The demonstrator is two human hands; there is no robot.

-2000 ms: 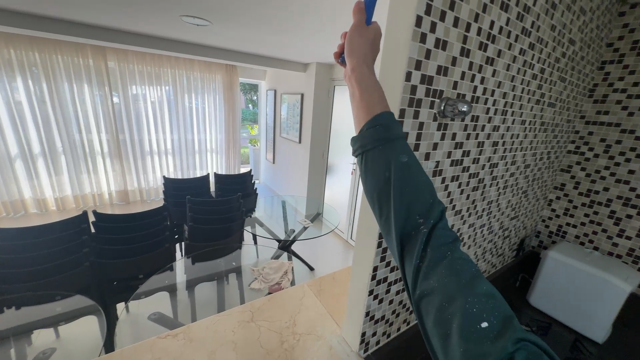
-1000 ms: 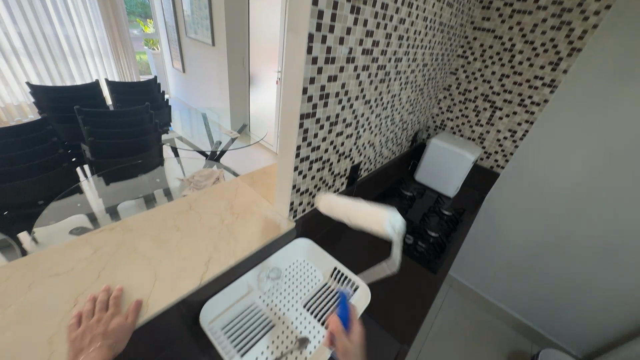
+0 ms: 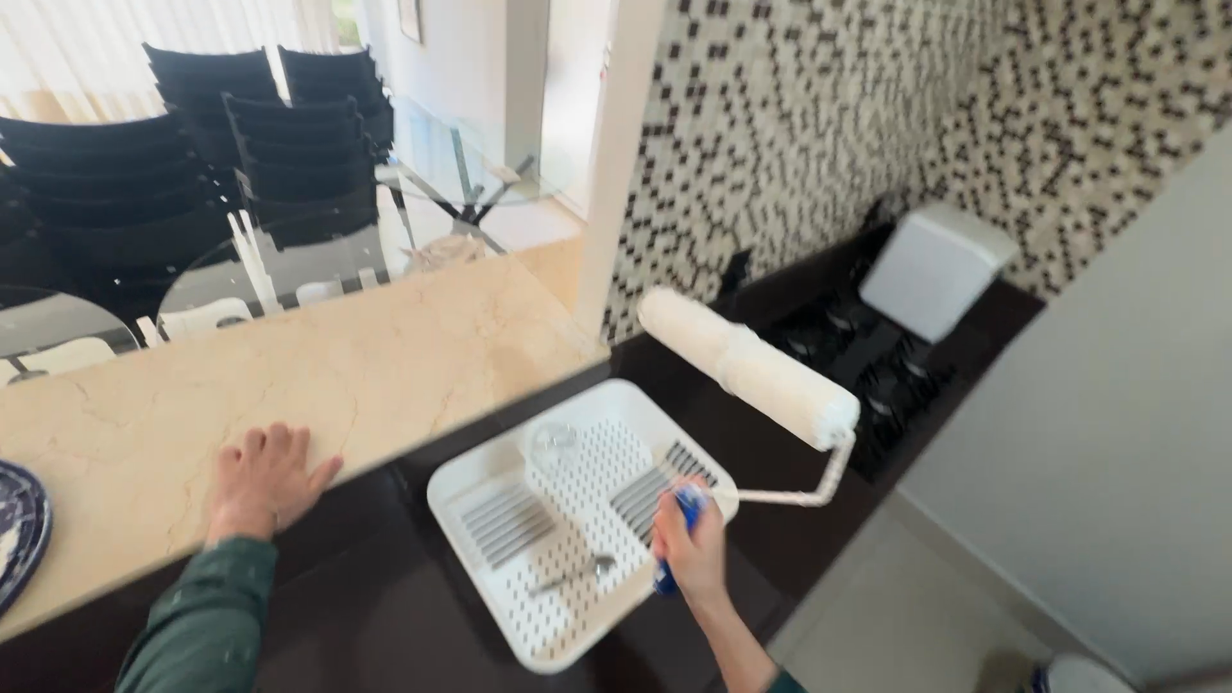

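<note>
My right hand grips the blue handle of a paint roller whose white sleeve is held up over the dark countertop, to the right of the dish rack. Flat on the beige marble ledge at the left rests my left hand, fingers somewhat apart, holding nothing. Between the two hands a white plastic dish rack stands on the dark countertop, with a clear glass and a metal spoon in it.
A gas cooktop and a white box-like object are beyond the roller, beside the mosaic-tiled wall. A blue-patterned plate sits at far left. Stacked black chairs and a glass table stand past the ledge. A paint container is at lower right.
An arm was raised beside the tiled wall two seconds ago; the roller is now low, over the countertop. The left hand remains on the ledge as one second ago. The view has tilted down.
</note>
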